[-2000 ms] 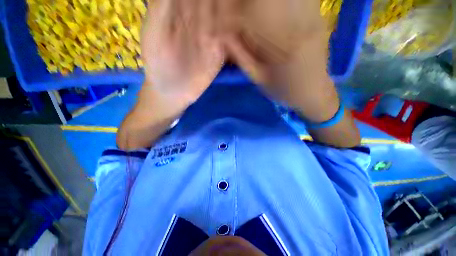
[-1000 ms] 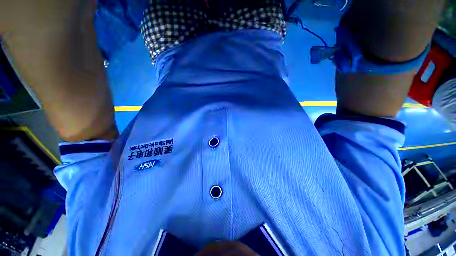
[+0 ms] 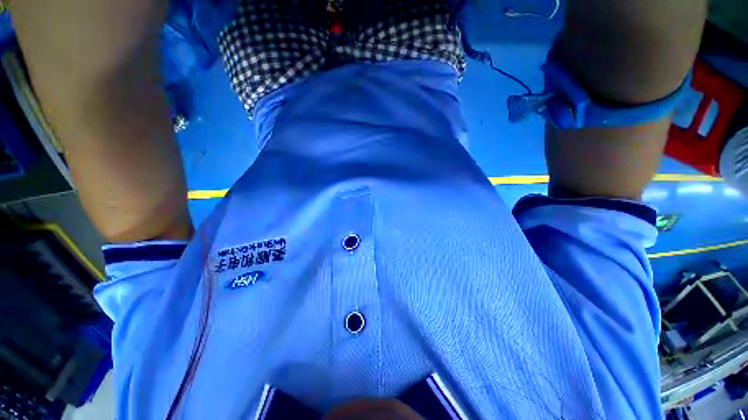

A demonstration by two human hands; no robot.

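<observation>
My left and right hands are out of the picture, cut off by its top edge. Only my bare arms show, the left arm (image 3: 107,115) at the upper left and the right arm (image 3: 627,49) at the upper right. A blue band (image 3: 627,115) goes around my right arm, with a clip and thin dark cord beside it. Nearest in front is my light-blue polo shirt (image 3: 426,221). Black-and-white checked cloth (image 3: 271,57) shows above its hem. No tray or yellow pieces are in view.
A blue floor (image 3: 508,148) with yellow lines lies below. A red stool (image 3: 705,115) stands at the right, beside a partly visible grey-white shape at the edge. A metal frame (image 3: 709,303) is at the lower right. Dark equipment (image 3: 49,287) stands at the left.
The blue tray, yellow pieces and both hands seen two seconds ago have left the picture. Since one second ago, the arms and band have shifted only slightly.
</observation>
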